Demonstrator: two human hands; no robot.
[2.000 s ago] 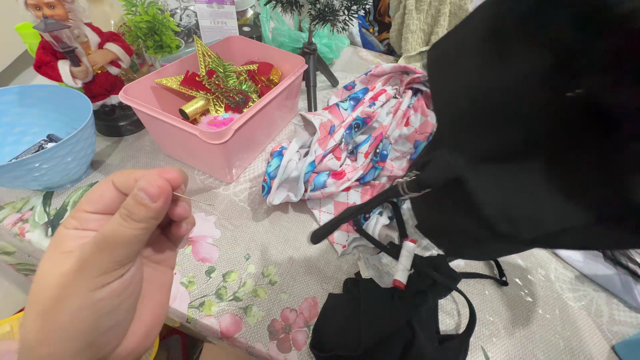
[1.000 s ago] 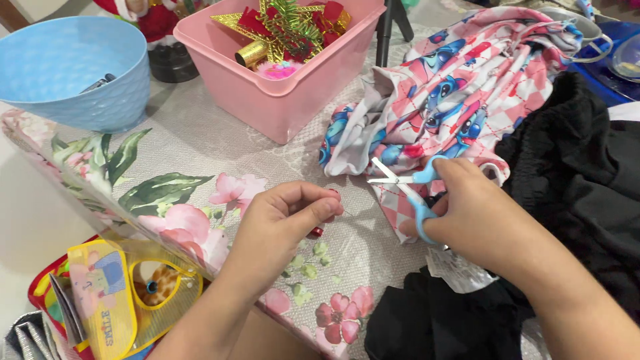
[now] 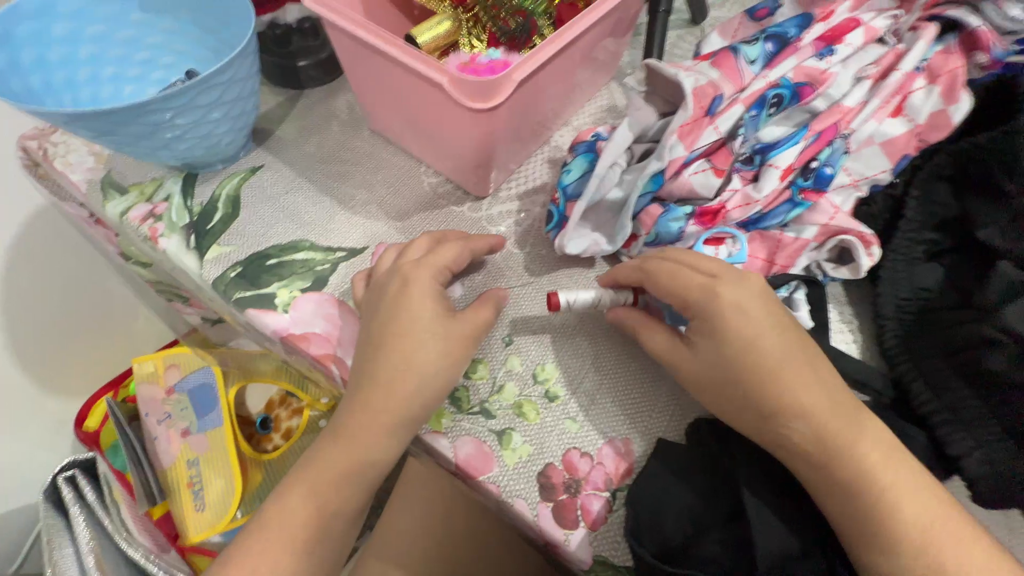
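Note:
Between the thumb and fingers of my right hand (image 3: 704, 328) is a small spool of white thread (image 3: 594, 300) with red ends, held over the floral tablecloth (image 3: 552, 400). My left hand (image 3: 436, 312) faces it with thumb and forefinger apart; a faint thread or needle seems to show near its fingertips, too fine to tell. The light blue handle of scissors (image 3: 722, 243) shows just beyond my right fingers, against the pink and white printed cloth (image 3: 768, 144). The scissor blades are hidden.
A pink plastic bin (image 3: 496, 120) with gold and red decorations stands at the back, a light blue basket (image 3: 184, 120) at the back left. Black fabric (image 3: 712, 504) lies at the right. Beyond the table's left edge is a yellow-trimmed bag (image 3: 192, 448).
The scissors have left my right hand, which now holds the thread spool. Two seconds ago the spool lay by the black fabric. My left finger and thumb, pinched together before, have parted.

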